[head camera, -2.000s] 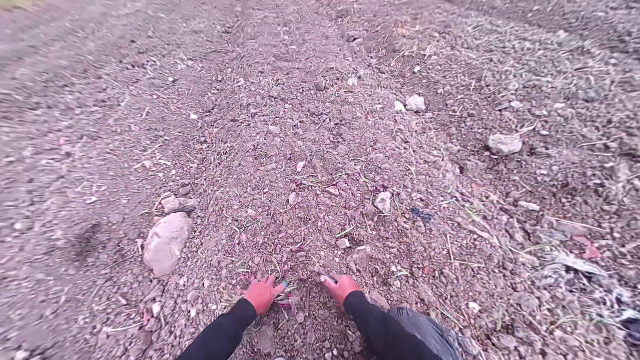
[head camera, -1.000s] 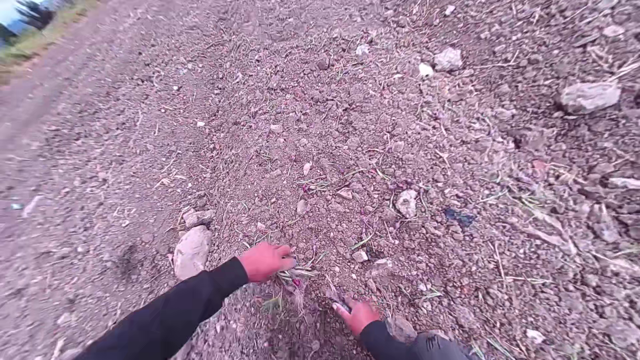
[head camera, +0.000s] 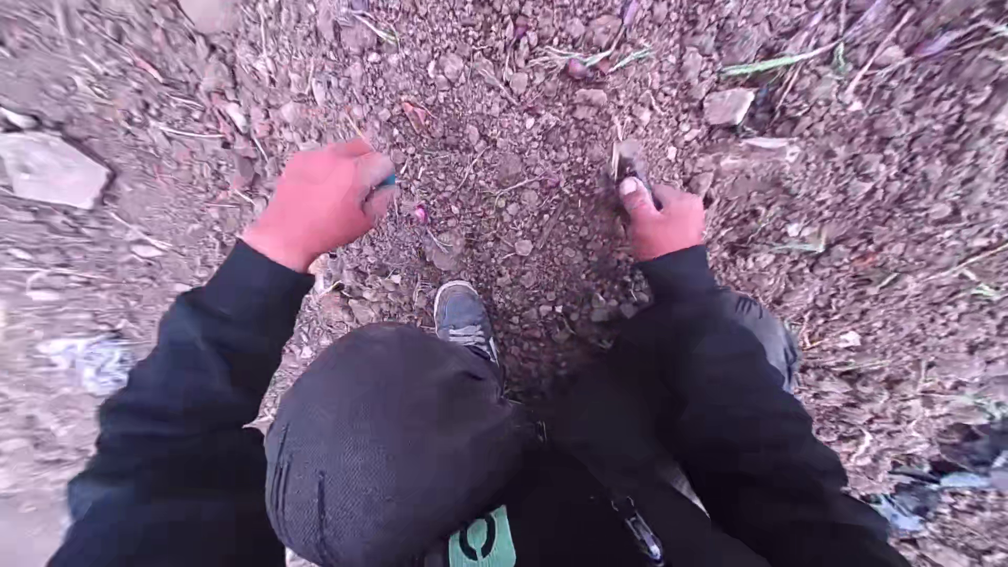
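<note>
My left hand (head camera: 327, 197) is curled low over the soil at the left, a small blue object (head camera: 387, 180) showing at its fingers; what it is cannot be made out. Just right of it a small pink bulb (head camera: 421, 213) lies on the ground. My right hand (head camera: 665, 220) grips a short, dark, flat tool (head camera: 630, 161), thumb on top and its end against the soil. Farther up, a reddish onion-like bulb (head camera: 577, 68) with green shoots lies on the surface.
A large pale stone (head camera: 51, 169) lies at the far left, a smaller stone (head camera: 728, 106) at upper right. My shoe (head camera: 465, 315) stands between the hands. Crumpled plastic (head camera: 90, 362) is at left, dark and bluish debris (head camera: 917, 492) at lower right.
The view has tilted far down, now showing my legs and shoe. My hands, close together one second ago, are now wider apart.
</note>
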